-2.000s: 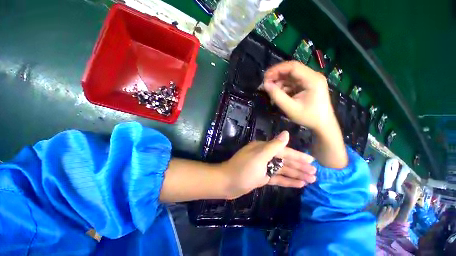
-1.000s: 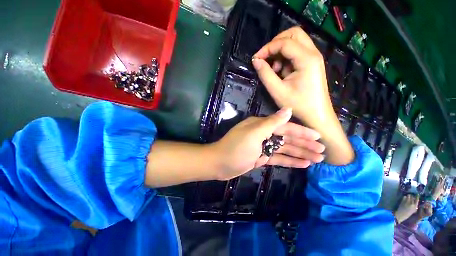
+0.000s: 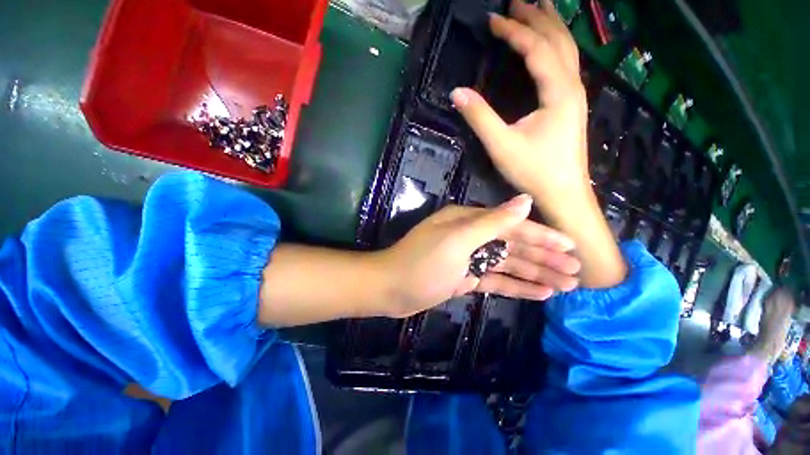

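My left hand is palm up over the black blister tray, with a small heap of tiny dark and silvery components in its palm. My right hand is above the tray's upper part, with thumb and fingers spread apart and nothing visible between them. The tray has rows of glossy rectangular pockets; both hands and the right forearm hide some of them. Whether the pockets hold housings cannot be told.
A red parts bin with loose components stands left of the tray on the green bench. Small green circuit boards lie beyond the tray. A person's pink sleeve shows at the lower right.
My right hand's fingers have opened from a pinch and reached further up over the tray. My left hand stays nearly in place with its heap. The bin appears further left than two seconds ago.
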